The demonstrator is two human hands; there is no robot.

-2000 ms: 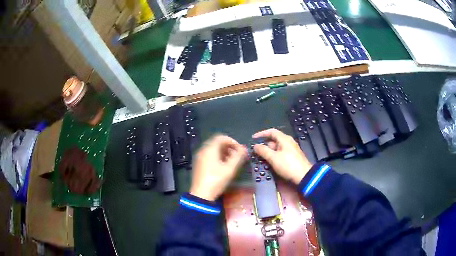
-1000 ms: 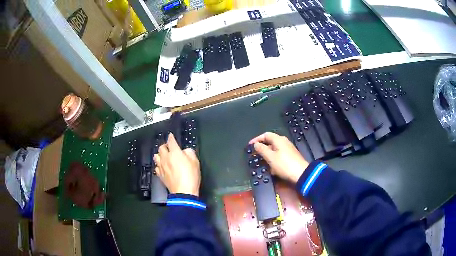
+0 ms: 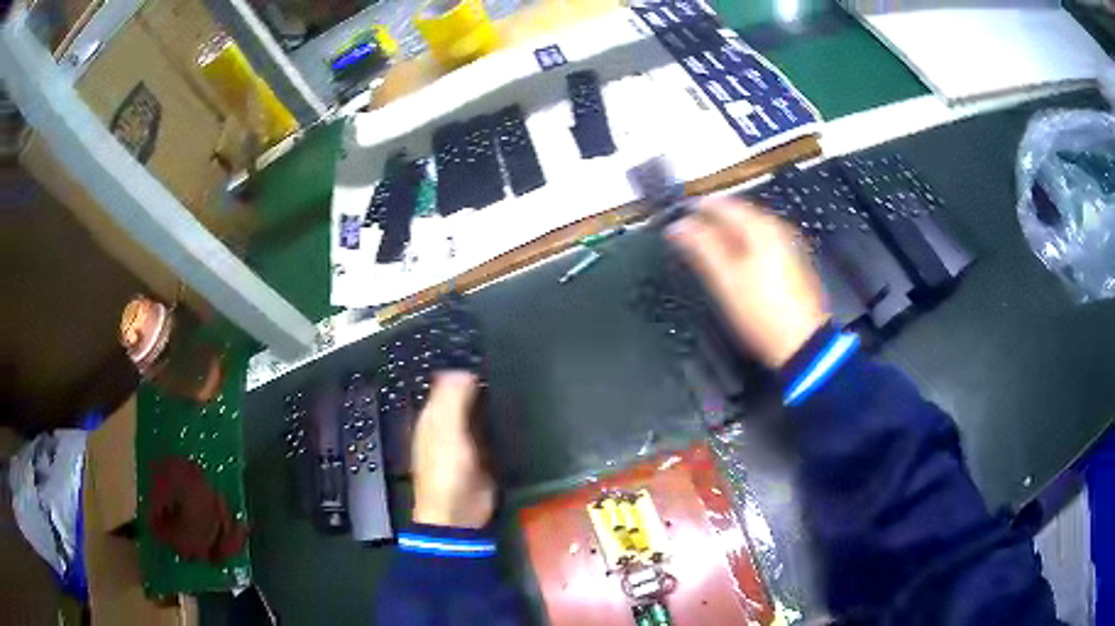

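Note:
The reddish-brown test fixture (image 3: pixel 685 489) lies at the near edge with its yellow contact block (image 3: pixel 625 526) uncovered and green batteries (image 3: pixel 652 614) at its near end. My right hand (image 3: pixel 752 275), blurred, is at the left side of the fanned pile of black remotes (image 3: pixel 911 232), closed on a remote control (image 3: pixel 657 184) whose blurred end shows past the fingers. My left hand (image 3: pixel 452 459), blurred, is over the right end of the left row of remotes (image 3: pixel 366 471). A dark remote shows beside it; whether it is gripped I cannot tell.
Behind the mat, a printed white sheet (image 3: pixel 538 226) bears several black remotes. Loose green batteries (image 3: pixel 582 265) lie at its brown edge. A clear plastic bag (image 3: pixel 1076 202) is far right. A pale frame post (image 3: pixel 159 202), an orange-lidded jar (image 3: pixel 144 330) and a brown cloth (image 3: pixel 190 508) are left.
The remote is off the fixture. My right hand has moved from it, up and right to the pile. My left hand went from above the fixture to the left row. The view has shifted.

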